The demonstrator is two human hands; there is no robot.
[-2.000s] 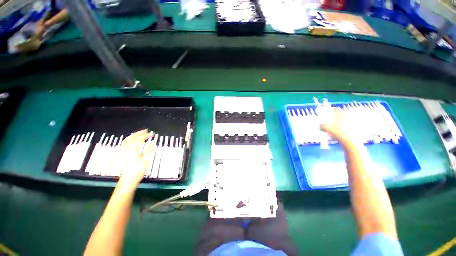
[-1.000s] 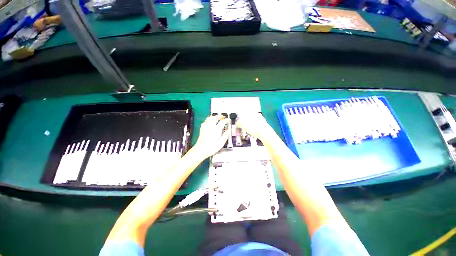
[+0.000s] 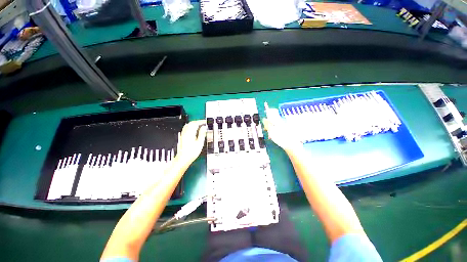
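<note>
The pale fixture (image 3: 242,192) lies in front of me, with two rows of separate black holders (image 3: 233,122) across its far half. My left hand (image 3: 192,139) is at the fixture's left edge beside the holders, fingers bent; whether it holds anything is unclear. My right hand (image 3: 276,128) is just right of the holders, with a slim white unit (image 3: 266,108) sticking up at its fingers. White pen-shaped units (image 3: 110,176) lie side by side in the black tray on the left. More units (image 3: 358,120) lie along the far part of the blue tray on the right.
The black tray (image 3: 115,115) and blue tray (image 3: 379,161) flank the fixture. A cable with a white connector (image 3: 190,205) is at its lower left. A metal post (image 3: 77,56) rises far left. A loose stick (image 3: 158,66) lies on the dark strip. Another slotted fixture (image 3: 444,117) is far right.
Both hands have moved from over the holders out to the fixture's two sides. The black holders now show as separate blocks. The view has shifted slightly.
</note>
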